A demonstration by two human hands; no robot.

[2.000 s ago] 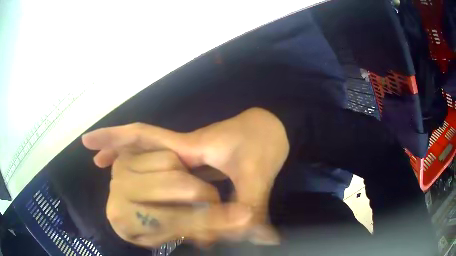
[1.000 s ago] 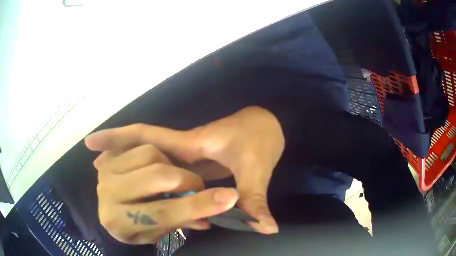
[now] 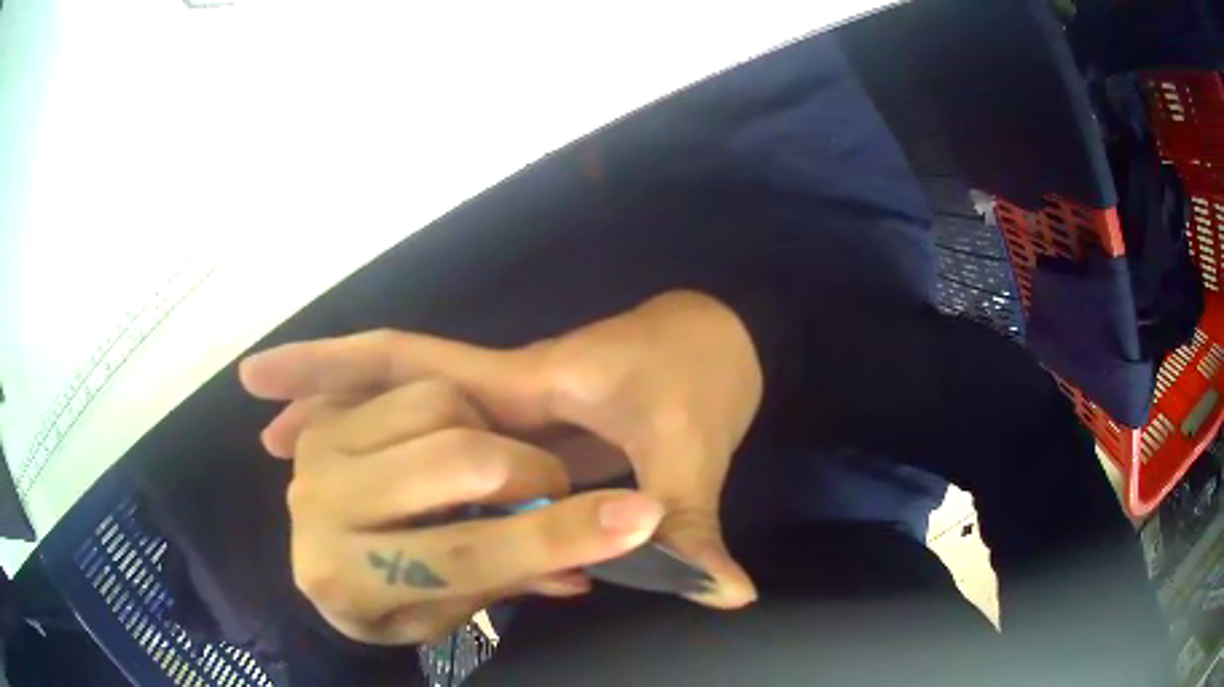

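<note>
My left hand (image 3: pixel 403 517), with a small tattoo, is at lower centre-left, its fingers curled and pointing right. It is shut on thread snips (image 3: pixel 651 569); dark blades stick out below its fingertip and a bit of light blue shows between its fingers. My right hand (image 3: pixel 671 389) comes in from the right. Its thumb is at the blade tips, its fingers stretch left behind my left hand. Whether it holds anything is hidden. Dark navy cloth (image 3: pixel 792 148) lies behind and below the hands.
A white table (image 3: pixel 269 121) with a printed ruler (image 3: pixel 101 362) fills the upper left, its curved edge running close to the fingertips. A dark blue basket (image 3: pixel 155 597) is at lower left. A red basket (image 3: pixel 1181 416) stands at the right edge. A pale patch (image 3: pixel 964 544) shows at lower right.
The snips' blades, blurred or hidden two seconds ago, now show clearly. Since one second ago, my left hand and the snips have shifted slightly right. My right thumb stays at the blade tips.
</note>
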